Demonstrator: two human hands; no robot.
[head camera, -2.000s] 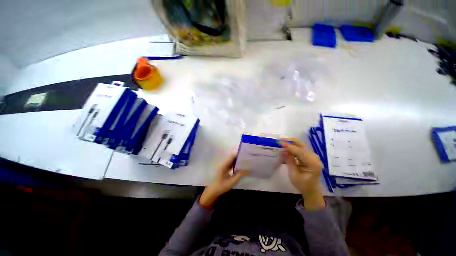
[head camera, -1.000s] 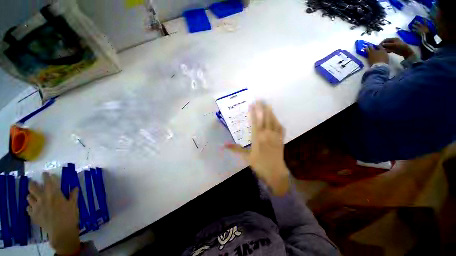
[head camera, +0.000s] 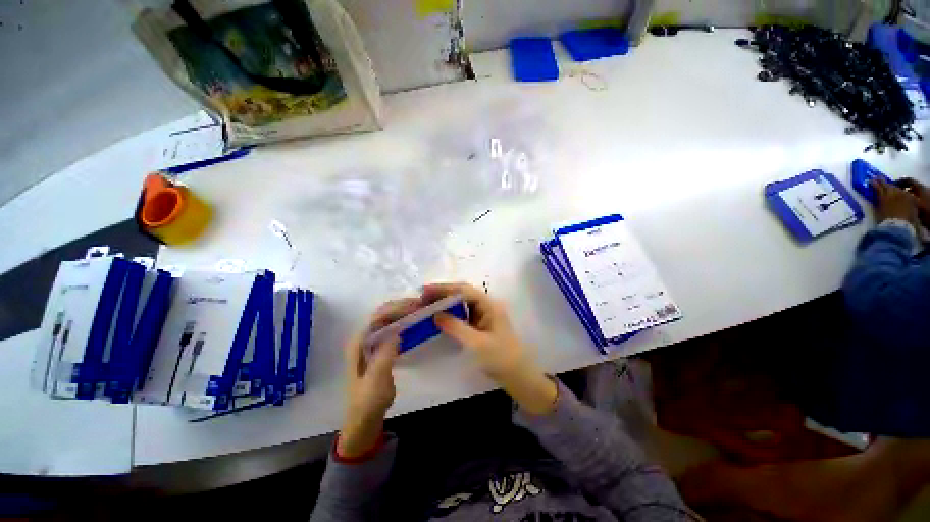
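Observation:
A retail cable box (head camera: 420, 325) is held between both hands above the front edge of the table, its blue end turned up towards me. My left hand (head camera: 373, 382) grips its left end. My right hand (head camera: 489, 342) holds its right end, with the thumb on the blue face. Finished boxes (head camera: 209, 326) stand leaning in rows at the left, cable pictures and blue sides showing. Waiting boxes (head camera: 620, 280) lie in an overlapping pile to the right, text side up.
Clear plastic pieces (head camera: 377, 219) lie mid-table. An orange-yellow roll or cup (head camera: 173, 212) is at left, a tote bag (head camera: 352, 71) behind. Blue flat pieces (head camera: 534, 59) lie at the back. Black cables (head camera: 836, 82), a blue tray (head camera: 814, 206) and a coworker's sleeve (head camera: 885, 275) are at right.
One second ago my left hand was on the left boxes and my right hand on the waiting pile. Now both hands hold one box together. The view has turned back left.

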